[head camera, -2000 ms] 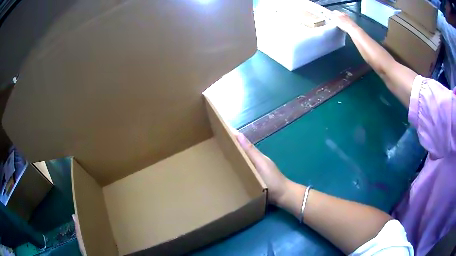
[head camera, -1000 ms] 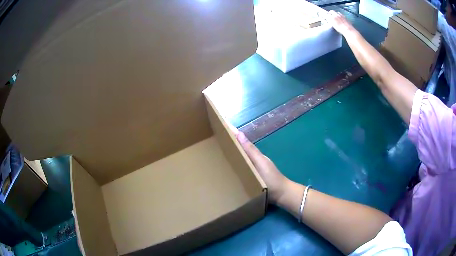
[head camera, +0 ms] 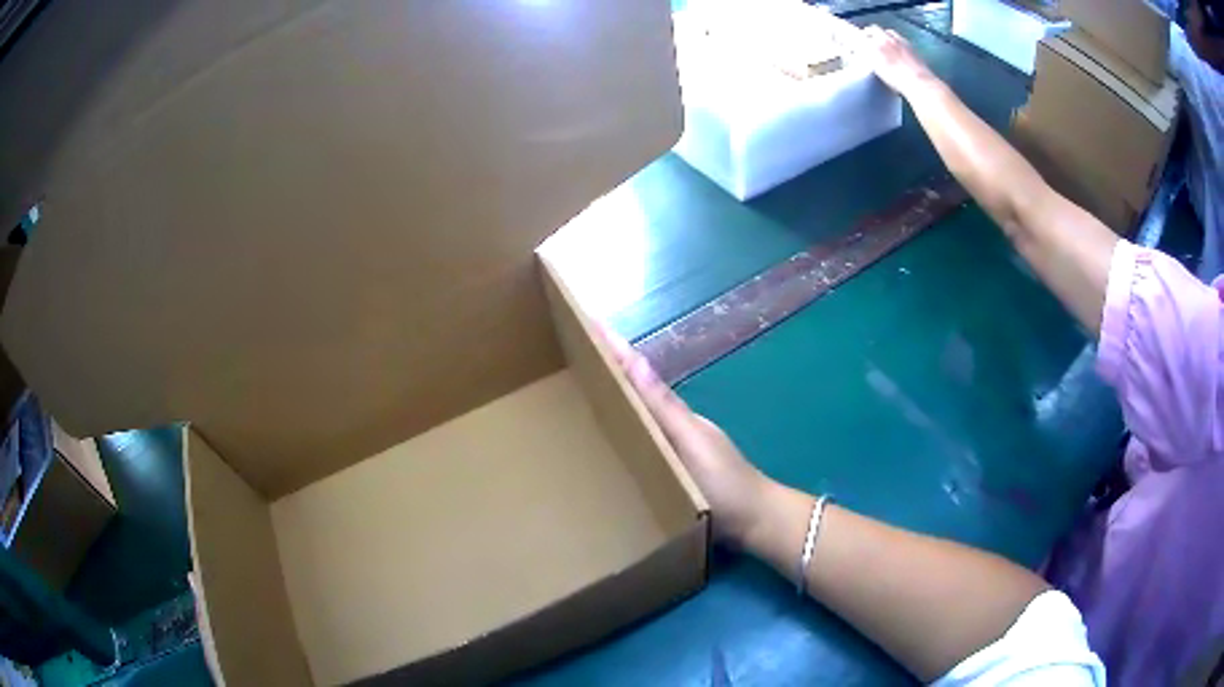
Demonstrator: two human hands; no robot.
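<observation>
An open brown mailer box (head camera: 443,537) stands in front of me, its tall rounded lid (head camera: 336,228) up at the back. The box is empty inside. My right hand (head camera: 691,450), with a bracelet at the wrist, holds the outside of its right wall; the fingertips are hidden. Of my left hand (head camera: 200,604), only a blurred sliver shows at the outside of the left wall; the rest is hidden behind the box.
A white foam block (head camera: 792,128) with a small brown piece on top lies on the green belt (head camera: 671,228). A person in pink at right has a hand (head camera: 893,61) on it. Brown cartons (head camera: 1094,134) stand at upper right; another carton (head camera: 74,503) is at left.
The foam block has moved a little left and nearer, with the neighbour's hand on it. My right hand and the mailer box have shifted very slightly left in view.
</observation>
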